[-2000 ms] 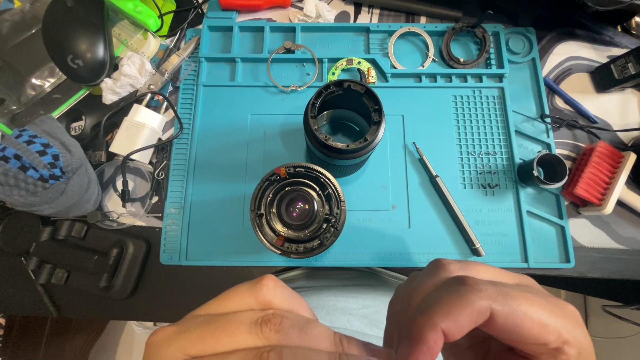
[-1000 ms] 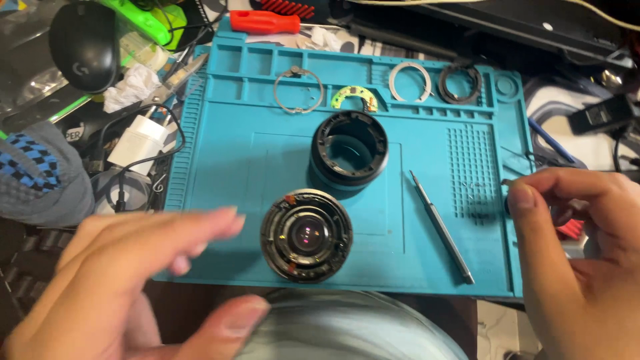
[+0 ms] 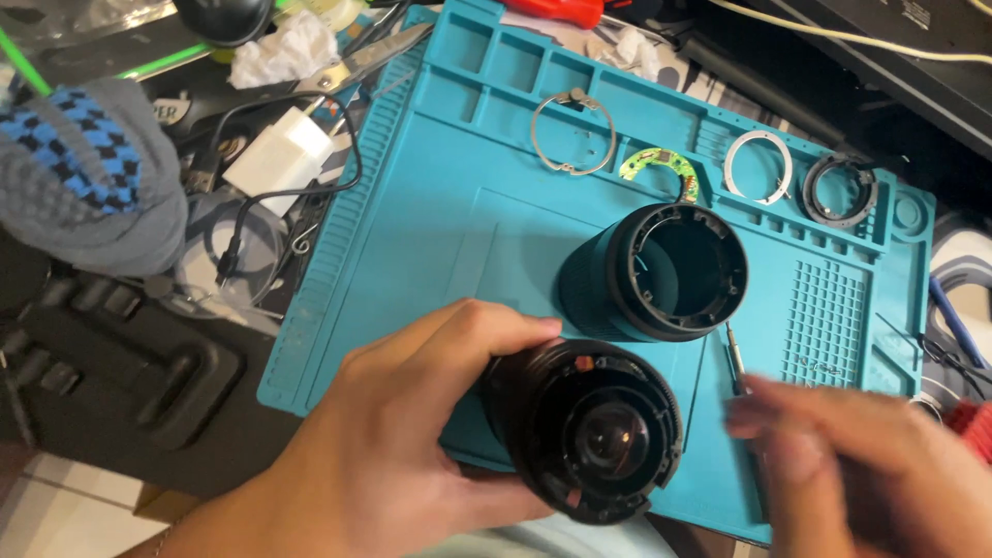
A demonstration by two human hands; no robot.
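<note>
My left hand (image 3: pixel 434 426) is wrapped around the side of a black camera lens barrel (image 3: pixel 589 434), its open end with the glass element facing up toward me. Just beyond it, a hollow black lens housing (image 3: pixel 655 271) stands on the teal repair mat (image 3: pixel 434 256). My right hand (image 3: pixel 837 457), blurred, is at the lower right over a slim screwdriver (image 3: pixel 733 349), whose lower part it partly hides; whether it touches the screwdriver I cannot tell. Small screws (image 3: pixel 818 368) lie on the mat's grid.
Along the mat's back compartments are a thin metal ring (image 3: pixel 573 167), a green curved circuit board (image 3: pixel 668 164), a silver ring (image 3: pixel 758 203) and a black ring (image 3: pixel 810 209). A white charger (image 3: pixel 279 159), black cable and scissors (image 3: pixel 372 58) lie left; a red-handled tool (image 3: pixel 558 9) lies behind.
My left hand has closed around the lens barrel, which stood on the mat before, and it is now tilted. My right hand has come in from the mat's right edge toward the screwdriver. The view has turned.
</note>
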